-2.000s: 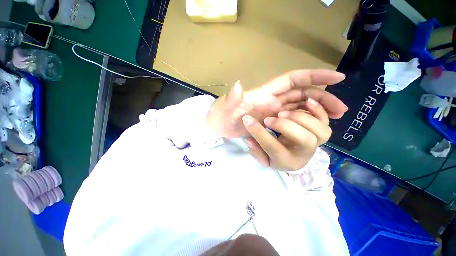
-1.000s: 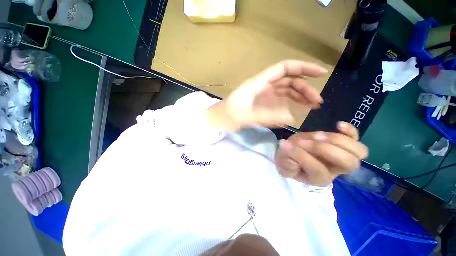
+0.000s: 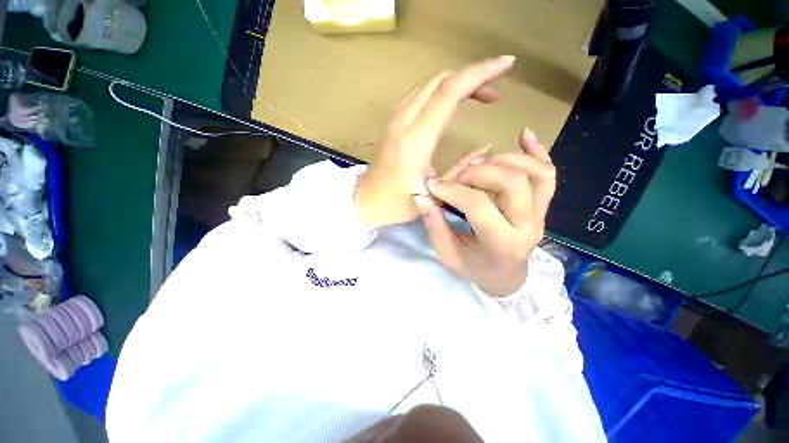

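My left hand [image 3: 421,143] is raised over the front edge of the bench, bare, fingers apart and pointing up and right. It holds nothing that I can see. My right hand [image 3: 499,212] is bare beside it, with thumb and index fingertip together against the base of my left palm. I cannot tell if anything tiny is between those fingertips. The tan work board [image 3: 346,91] lies behind my hands on the black mat [image 3: 619,177].
A yellow sponge [image 3: 350,16] sits on the board. A black electric screwdriver [image 3: 625,48] and a crumpled white wipe [image 3: 685,116] are at right. Pink ear cushions [image 3: 62,336], a phone [image 3: 50,68] and a white cable [image 3: 160,117] are at left. Blue bins [image 3: 666,381] stand lower right.
My hands were touching, then came apart, and now touch again. My right hand has moved left and up to my left palm. My left hand has moved slightly left and its fingers point higher.
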